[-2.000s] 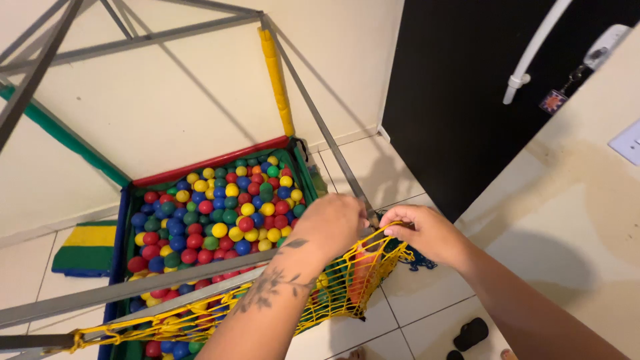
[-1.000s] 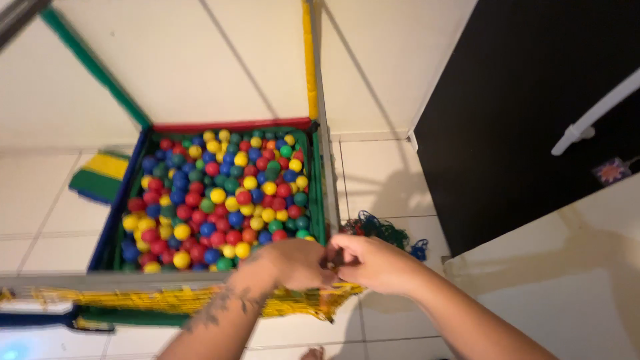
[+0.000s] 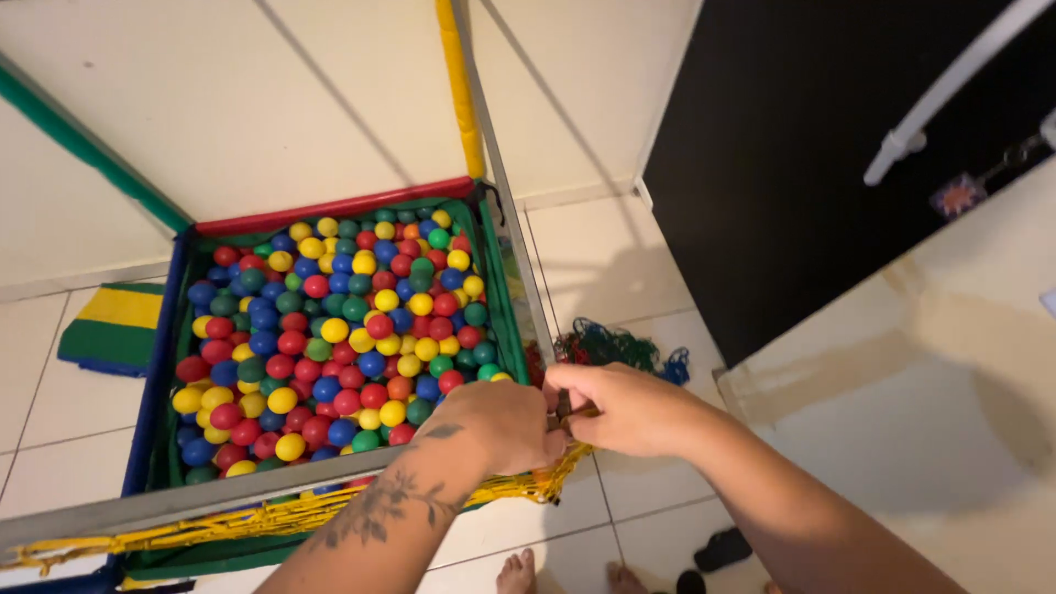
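Note:
My left hand (image 3: pixel 501 425) and my right hand (image 3: pixel 629 410) meet at the near right corner of a grey metal frame (image 3: pixel 289 476). The left fingers curl at the corner, but what lies under them is hidden. My right thumb and fingers pinch around the corner, where a bit of yellow cord shows. Yellow netting (image 3: pixel 322 507) hangs bunched along the near bar and below both hands. Beneath the frame is a ball pit with a red padded edge (image 3: pixel 334 206), full of plastic balls (image 3: pixel 333 330) in red, blue, yellow and green.
Green, red and blue netting (image 3: pixel 615 346) lies on the floor tiles beyond my right hand. A folded green and yellow fabric piece (image 3: pixel 111 326) is left of the pit. At right stands a black door (image 3: pixel 767 165) with a white handle (image 3: pixel 949 91). Bare feet (image 3: pixel 517 571) and black footwear (image 3: pixel 723 549) are below.
My hands have come closer together at the frame corner. The yellow netting, spread between bar and hands two seconds ago, now hangs bunched along the bar. The view has shifted.

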